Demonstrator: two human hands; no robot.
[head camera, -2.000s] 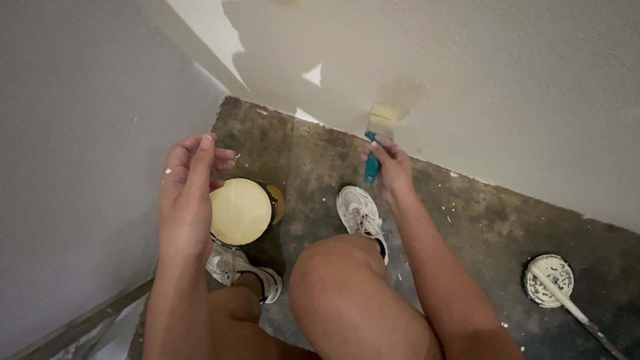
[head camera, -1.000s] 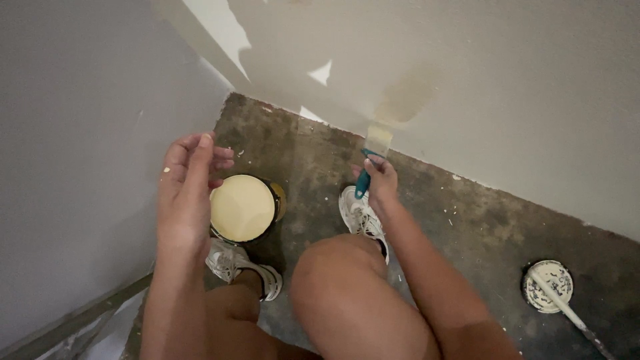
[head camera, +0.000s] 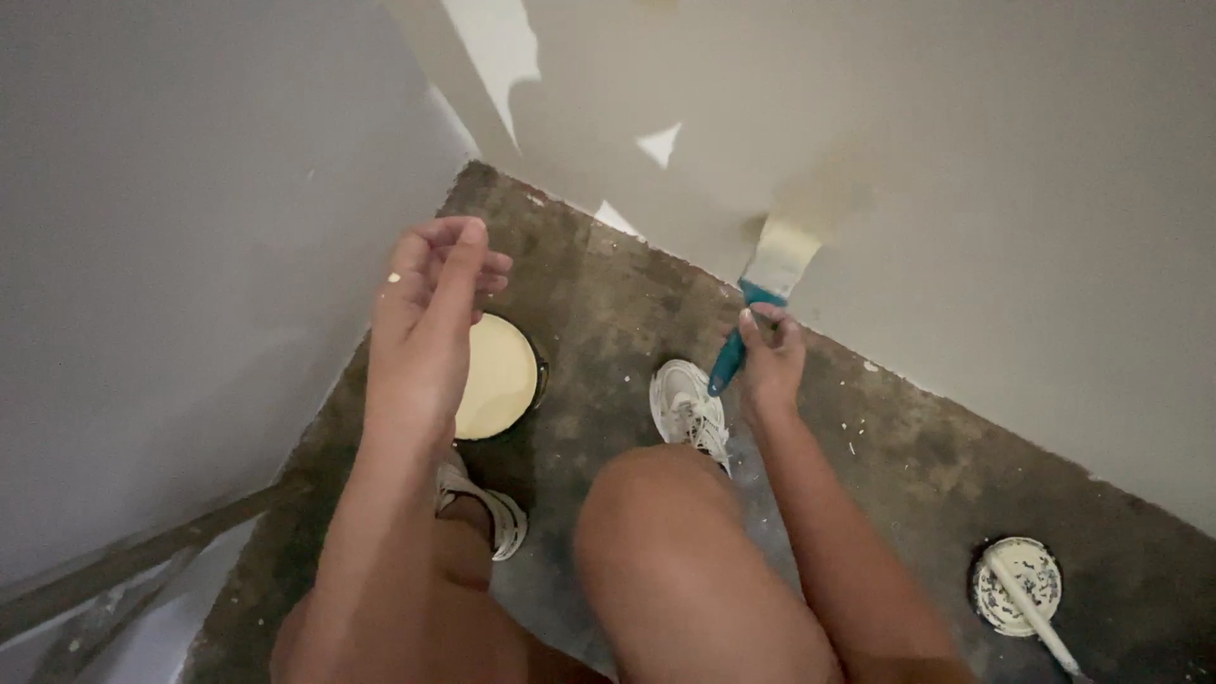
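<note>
My right hand (head camera: 774, 361) grips the teal handle of a paintbrush (head camera: 781, 258), whose cream-loaded bristles lie against the lower part of the beige wall (head camera: 959, 171). A darker, damp-looking patch shows around the bristles. My left hand (head camera: 432, 313) is raised with curled fingers and holds nothing; a small cream spot of paint marks it. Just beyond and below that hand, a round container of cream paint (head camera: 499, 378) stands on the floor, its left side hidden by the hand and wrist.
A paint-spattered round lid or tub (head camera: 1021, 584) with a pale stick across it rests on the stained concrete floor (head camera: 608, 323) at the lower right. The grey wall (head camera: 190, 237) meets the beige one at a corner. My white sneakers (head camera: 686, 404) are between the paint and my knees.
The brush in my right hand was on the wall, came down to the wall's foot a second ago, and is now up against the wall again. My left hand has hardly moved.
</note>
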